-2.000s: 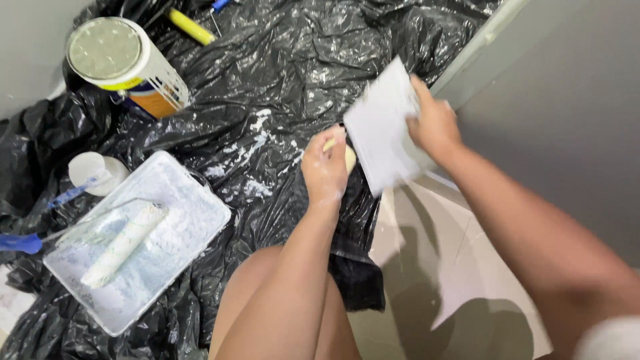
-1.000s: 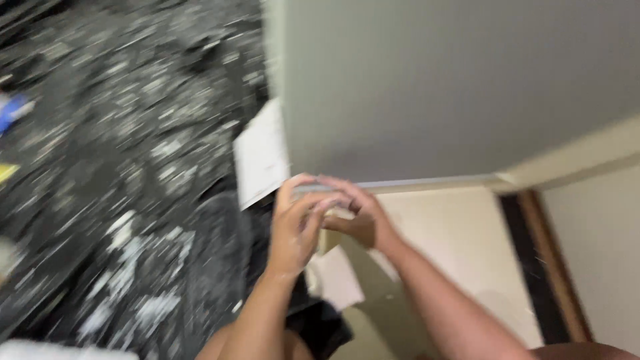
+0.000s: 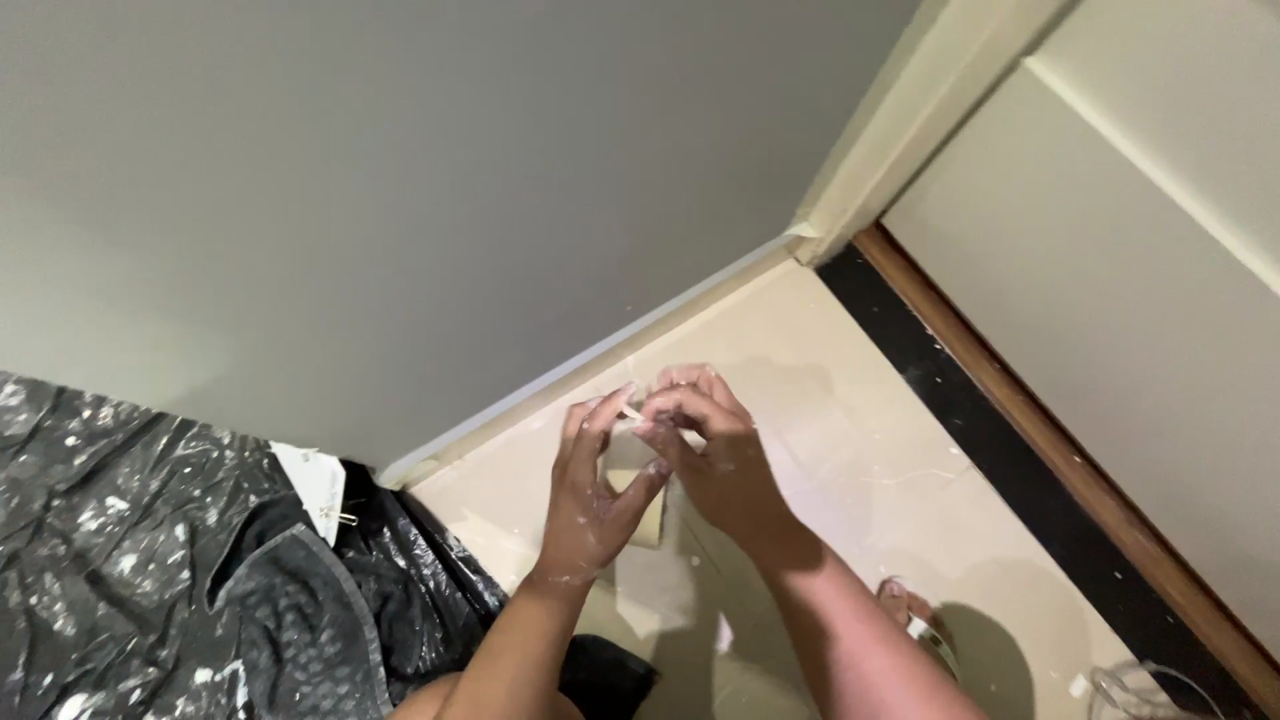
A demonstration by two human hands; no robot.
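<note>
Near the middle of the view, my left hand [image 3: 598, 480] and my right hand [image 3: 705, 435] meet at the fingertips around a small pale strip [image 3: 632, 411], which looks like tape. Both hands bear white paint smears. A roll of masking tape [image 3: 648, 515] shows below and behind the fingers of my left hand; whether it hangs from the strip or rests on something cannot be told. The strip's far end is hidden by my right fingers. At the left, a white card or sheet [image 3: 315, 485] lies on black plastic sheeting [image 3: 120, 520] against the wall.
A grey wall [image 3: 450, 200] rises beyond the hands, with a pale skirting strip [image 3: 600, 355] along its foot. The tiled floor [image 3: 860, 450] meets a black sill [image 3: 960, 400] beside a door at right. A dark cloth [image 3: 300, 610] lies at lower left; a clear object [image 3: 1140, 690] is at lower right.
The white sheet, held in my right hand two seconds ago, now lies at the wall's foot. My right hand has joined my left. The view has swung right, leaving the paint tray and bucket out of sight.
</note>
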